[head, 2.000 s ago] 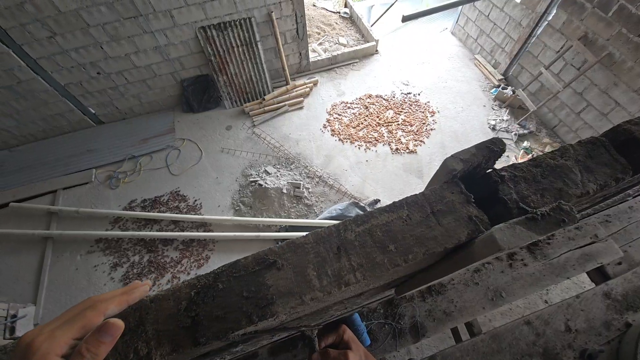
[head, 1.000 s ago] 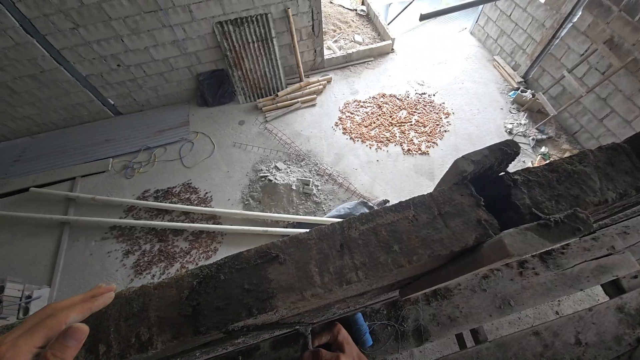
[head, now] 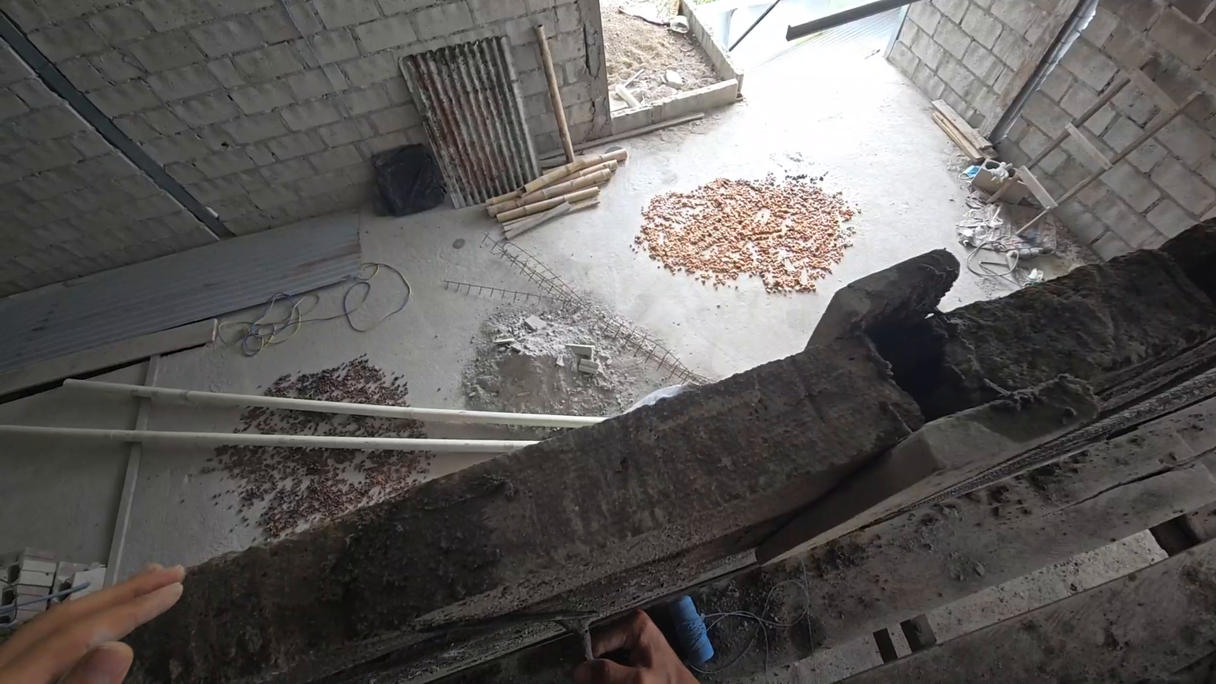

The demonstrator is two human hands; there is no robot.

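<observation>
My left hand (head: 90, 622) is at the lower left with its fingers apart, beside the left end of a dark, rough, dirt-crusted beam (head: 665, 456). Nothing shows in it, and its palm is cut off by the frame. At the bottom centre my right hand (head: 641, 655) has its fingers curled round a thin metal wire or rod (head: 581, 632) at the beam's near lower edge; part of the grip is out of frame. A blue spool of line (head: 691, 630) lies right beside that hand, with loose thin strands (head: 784, 608) to its right.
Worn boards (head: 950, 570) with gaps run along the near side. Far below, the concrete floor holds a heap of orange-brown pieces (head: 746, 233), a darker scatter (head: 328, 399), rubble (head: 546, 356), bamboo poles (head: 556, 190) and corrugated sheets (head: 470, 119). Two pale pipes (head: 332, 407) cross at left.
My left hand has moved left, toward the frame's edge. My right hand stays low at the beam beside the blue spool.
</observation>
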